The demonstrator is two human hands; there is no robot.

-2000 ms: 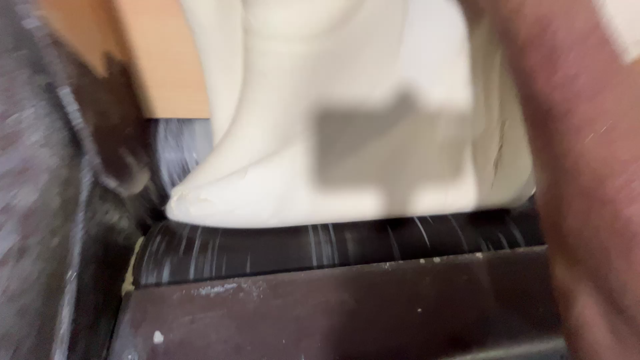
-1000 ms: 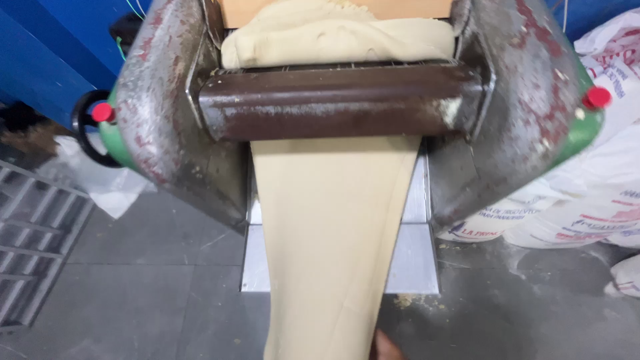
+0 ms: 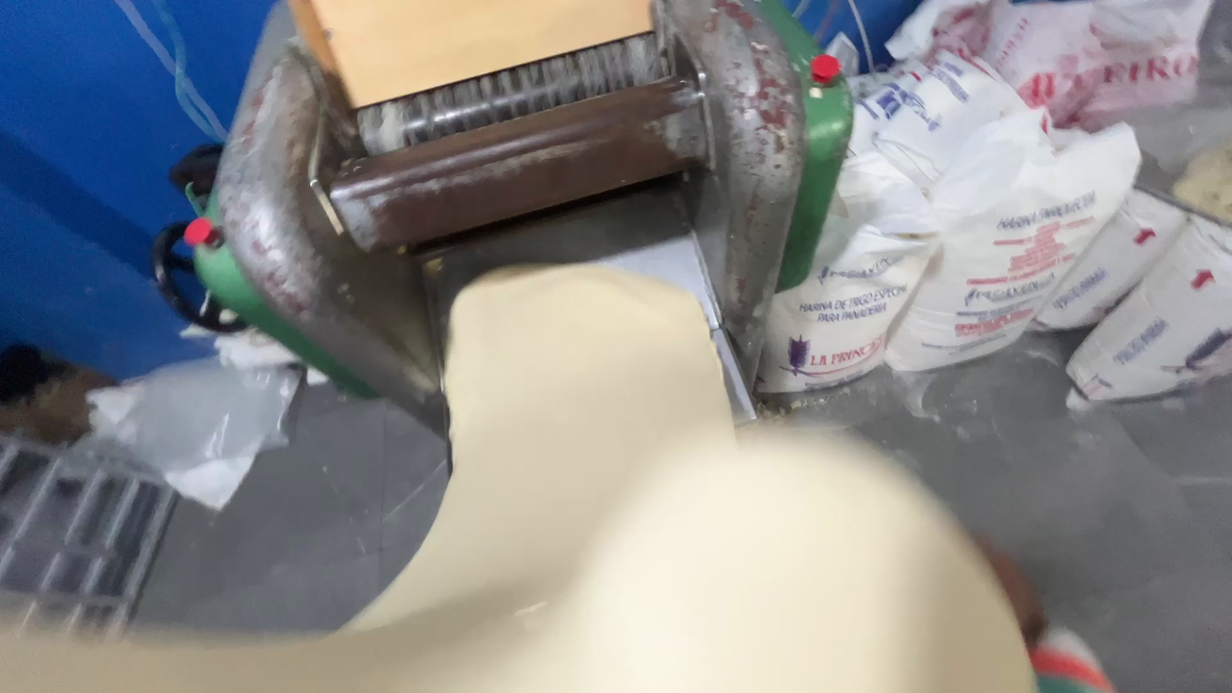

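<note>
A long, smooth sheet of pale dough hangs below the brown roller guard of a dough sheeter, its rounded far end over the metal chute. From there it curves toward me, spreads off to the lower left and bulges in a large blurred fold close to the camera. At the lower right, a small blurred part of what appears to be my right hand shows beside the fold's edge; its fingers are hidden behind the dough. My left hand is not visible. Ridged metal rollers show bare under the tan board.
Worn metal side housings with green covers and red knobs flank the rollers. A black handwheel is at left. Printed flour sacks stand on the right. A plastic bag and a metal rack lie at left on the grey floor.
The dough has left the rollers, where it lay bunched a second ago. Its sheet now hangs free of the guard and is folded up near the camera. The view has shifted and tilted.
</note>
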